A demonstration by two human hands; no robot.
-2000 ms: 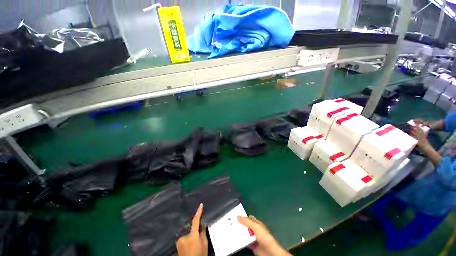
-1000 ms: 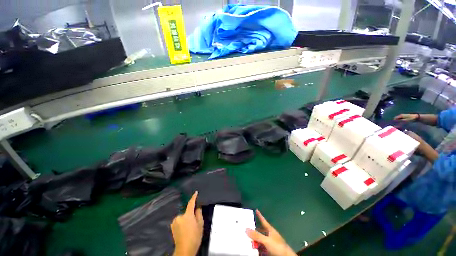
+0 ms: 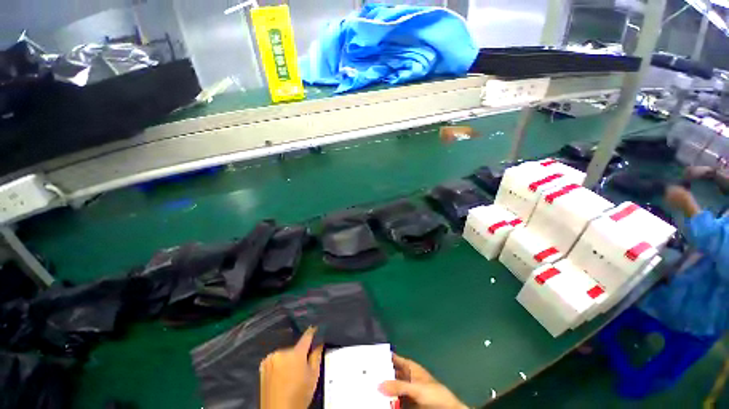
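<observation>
A white box [image 3: 357, 375] with a red mark stands at the bottom centre, its lower part cut off by the frame edge. My right hand [image 3: 422, 385] holds the box by its right side, thumb on its face. My left hand [image 3: 292, 374] is at the box's left, over the flat black bags [image 3: 240, 339]; its fingers are partly hidden, and whether it grips a bag edge cannot be told. The flat bags lie overlapping on the green bench [image 3: 432, 319] behind and left of the box.
A row of packed black parcels [image 3: 349, 240] runs along the bench behind the bags. Stacked white boxes [image 3: 559, 295] with red labels stand at right. A person's blue sleeve [image 3: 710, 244] is at far right. Above are a metal-railed shelf [image 3: 320, 120], blue cloth [image 3: 392, 48] and yellow sign [image 3: 277, 52].
The parcels in the row have shifted left along the bench. The flat bags now overlap more closely. My left hand has moved slightly left and down, and the box has moved a little left.
</observation>
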